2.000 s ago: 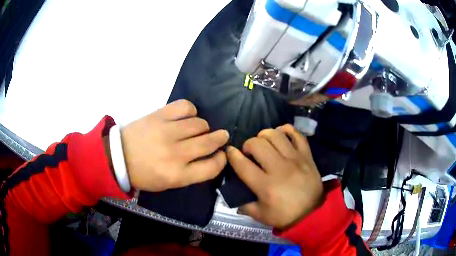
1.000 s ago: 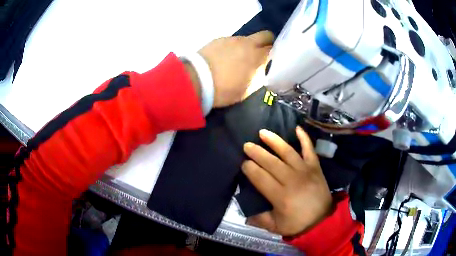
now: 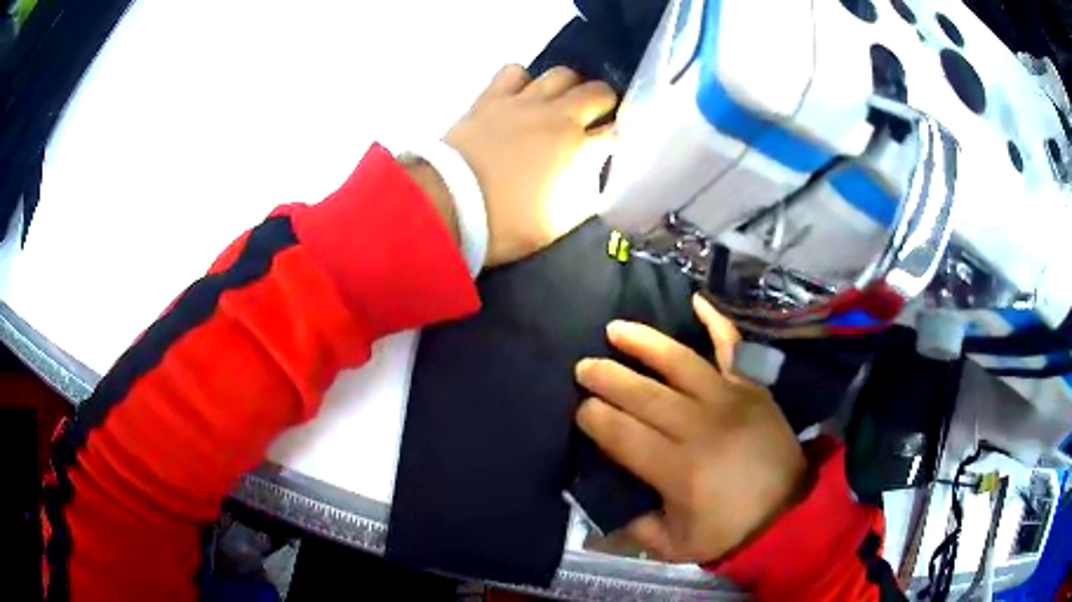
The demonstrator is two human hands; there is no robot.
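Black cloth [image 3: 494,400] lies under the sewing machine head [image 3: 788,153] and reaches over the table's front edge. My left hand [image 3: 529,165] is behind and left of the needle area, on the cloth, its fingertips partly hidden by the machine head. My right hand [image 3: 699,441] lies on the cloth in front of the needle area, fingers spread and pressing it down. Two yellow marks [image 3: 618,246] show beside the presser foot, between my hands. The needle itself is too small to tell.
The white table [image 3: 235,153] has a ruler-marked curved front edge [image 3: 312,507]. Dark cloth [image 3: 35,153] lies at the far left. A black cord [image 3: 950,517] and straps hang at the right of the machine.
My left hand has moved from in front of the needle to beyond it, at the machine's left side. My right hand's fingers have spread. The cloth now hangs further over the front edge.
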